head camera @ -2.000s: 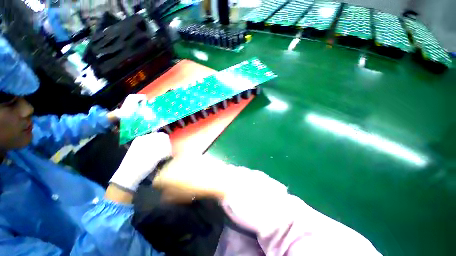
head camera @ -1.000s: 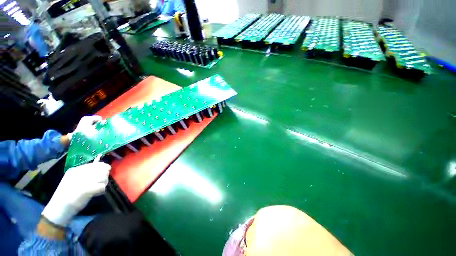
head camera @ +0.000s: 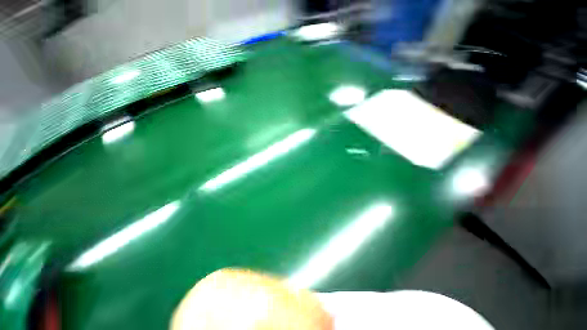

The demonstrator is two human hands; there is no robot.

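The picture is strongly blurred. A bare, rounded, overexposed part of an arm or hand, probably my right hand (head camera: 251,303), is cut off by the bottom edge, with a white sleeve to its right. No fingers can be made out, nor whether it holds anything. My left hand is not in view. Part of a green circuit board (head camera: 22,283) shows at the lower left edge, beside a sliver of red mat (head camera: 51,316).
Several green boards (head camera: 141,77) lie in a row along the far left of the glossy green bench (head camera: 257,219). A white sheet (head camera: 412,129) lies at its right. Behind are a blurred blue shape (head camera: 402,29) and dark equipment (head camera: 515,38). A thin black object (head camera: 508,248) shows beyond the right edge.
The view has swung right. The co-worker, their gloved hands and most of their board have left the picture; the white sheet has come in. The bare arm part now shows further left.
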